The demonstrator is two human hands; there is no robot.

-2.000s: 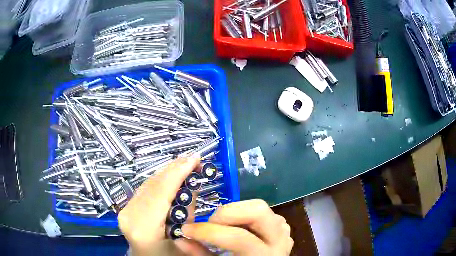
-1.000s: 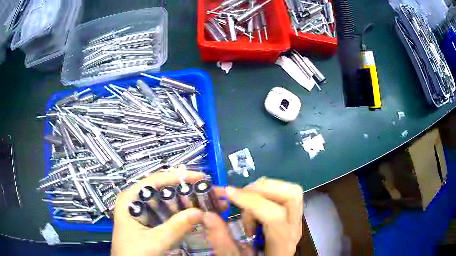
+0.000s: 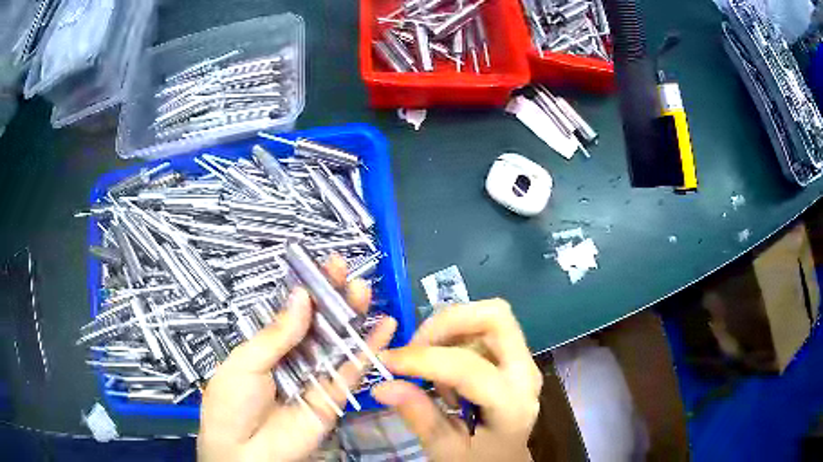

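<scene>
My left hand [image 3: 262, 388] holds several silver metal shafts [image 3: 320, 289] over the near side of the blue tray, their thin rods pointing toward me and to the right. My right hand [image 3: 478, 370] is beside it on the right, with thumb and forefinger at the tip of one thin rod. A dark blue object shows partly beneath my right hand; most of it is hidden. The blue tray [image 3: 397, 230] is heaped with loose shafts of the same kind.
A clear box [image 3: 135, 135] of shafts stands behind the tray, red bins [image 3: 442, 90] at the back centre. A white device [image 3: 519, 184], paper scraps [image 3: 576, 256] and a yellow-black tool [image 3: 681, 144] lie to the right. Cardboard cartons [image 3: 785, 298] stand below the bench edge.
The shafts in my left hand have turned from barrel ends facing up to thin rods pointing toward me. My right hand has moved to the rod tips. The view has shifted slightly.
</scene>
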